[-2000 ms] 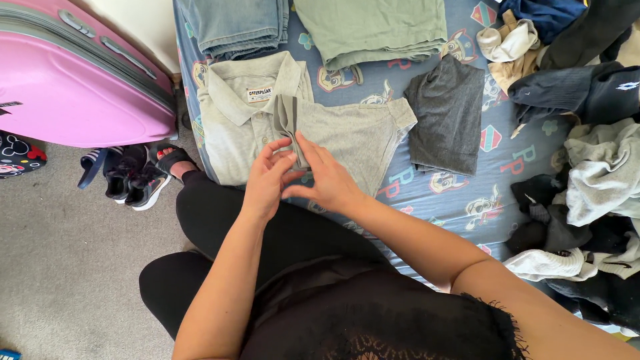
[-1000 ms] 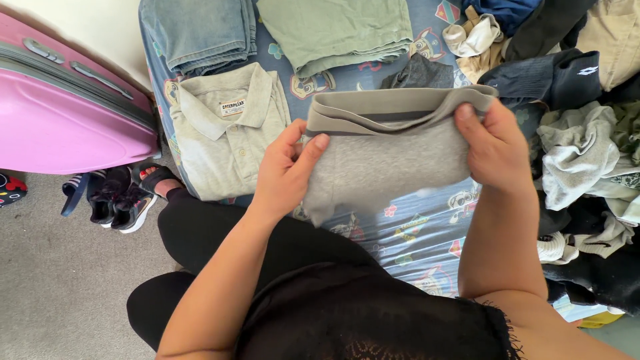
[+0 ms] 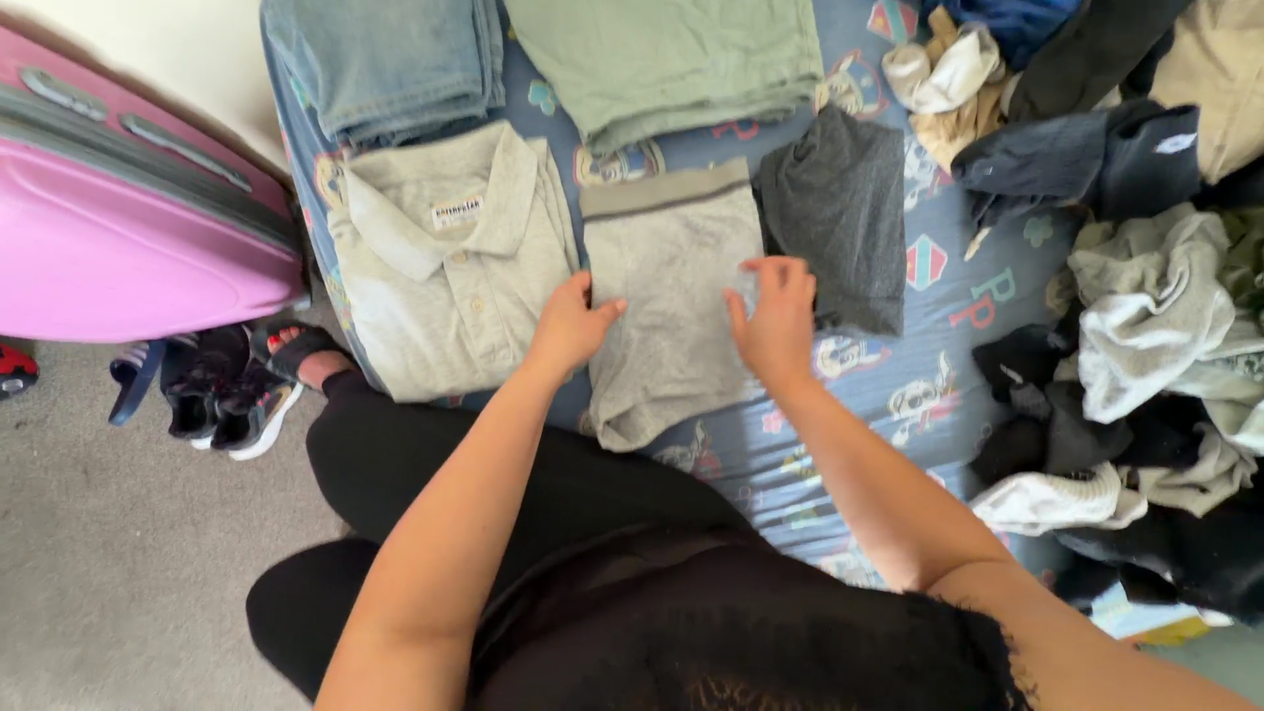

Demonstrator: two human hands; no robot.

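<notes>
Grey boxer briefs (image 3: 671, 296) with a darker waistband lie flat on the patterned bed sheet. My left hand (image 3: 576, 321) is at their left edge, thumb over the fabric. At their right edge is my right hand (image 3: 775, 316), its fingers apart and bent over the cloth. Whether either hand pinches the fabric cannot be told. To the left lies a folded light grey polo shirt (image 3: 454, 267), collar up. A folded dark grey garment (image 3: 844, 222) is just right of the briefs, by my right fingertips.
Folded blue jeans (image 3: 390, 64) and a folded sage green garment (image 3: 671, 64) lie along the top. A loose pile of clothes (image 3: 1150, 316) covers the right side of the bed. A pink suitcase (image 3: 128, 237) stands at the left, with shoes (image 3: 222, 390) on the carpet.
The grey briefs, held up by the waistband between both hands one second ago, now lie on the bed between the polo shirt and the dark garment.
</notes>
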